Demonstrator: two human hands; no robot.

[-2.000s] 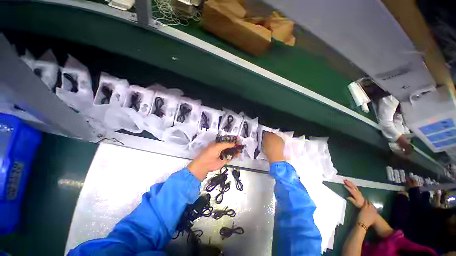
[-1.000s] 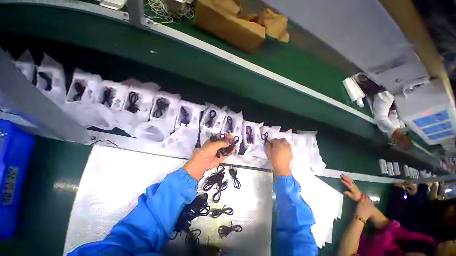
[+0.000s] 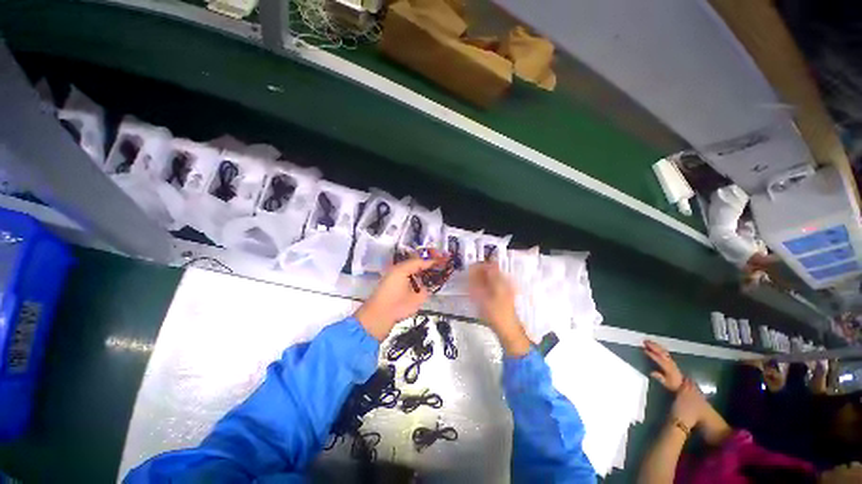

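My left hand [image 3: 395, 295] holds a clump of black cables [image 3: 434, 274] in its fingers, above the near edge of the conveyor. My right hand [image 3: 493, 295] is blurred, just right of it, in front of the row; its fingers and anything in them cannot be made out. White packing sleeves [image 3: 326, 223] stand in a slanting row, several with a coiled black cable on a white item inside. Sleeves right of my right hand [image 3: 567, 288] show no cable. A loose pile of black cables [image 3: 376, 389] lies on the whitish work mat [image 3: 232, 364].
A blue tote [image 3: 33, 326] stands at the left. White sheets [image 3: 594, 388] lie to the right, beside a neighbour's hands [image 3: 688, 397] and pink sleeve. A metal rail [image 3: 454, 118] and a brown cardboard box [image 3: 444, 52] are above. A grey post crosses the upper left.
The row of sleeves has shifted left. My right hand has moved from the row's right part leftward, nearer my left hand. A cable now shows in a further sleeve. My left hand still holds cables.
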